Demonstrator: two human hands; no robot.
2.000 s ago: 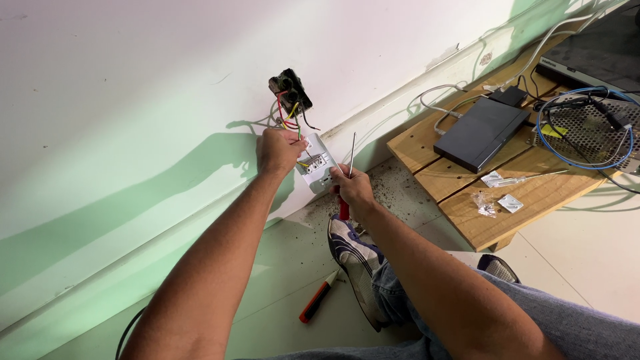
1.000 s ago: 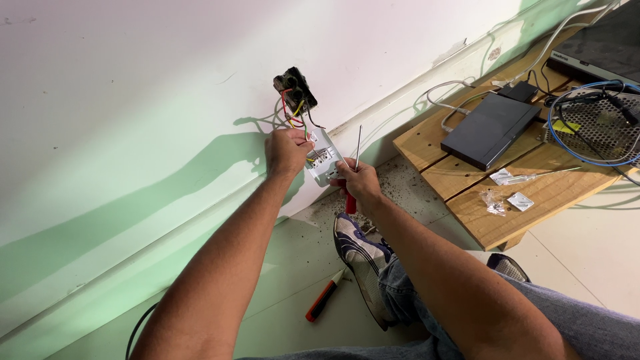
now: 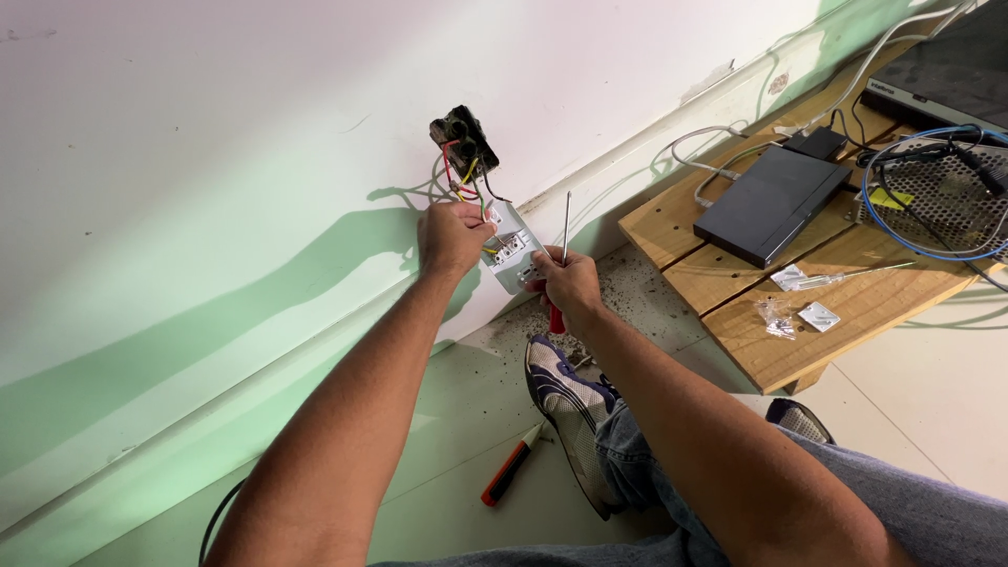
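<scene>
Below an open wall box (image 3: 465,142) with red, yellow, green and black wires coming out, a white electrical outlet plate (image 3: 533,239) is held with its back showing. My left hand (image 3: 453,240) pinches a wire, seemingly the green one, at the plate's upper left edge. A yellow wire (image 3: 490,250) reaches the socket module (image 3: 509,248) in the plate's middle. My right hand (image 3: 568,285) grips the plate's lower right edge and also holds a screwdriver (image 3: 568,224), its shaft upward and its red handle below the palm.
A voltage tester pen (image 3: 512,472) lies on the floor near my shoe (image 3: 571,402). Debris (image 3: 630,295) is scattered by the wall. On the slatted wooden table (image 3: 736,335) at right are a black network box (image 3: 772,205), a clear screwdriver (image 3: 835,278), a perforated metal power supply (image 3: 937,197) and cables.
The plate and both hands have stayed together below the wall box. The left fingers have shifted slightly on the wires. The right hand still holds the screwdriver.
</scene>
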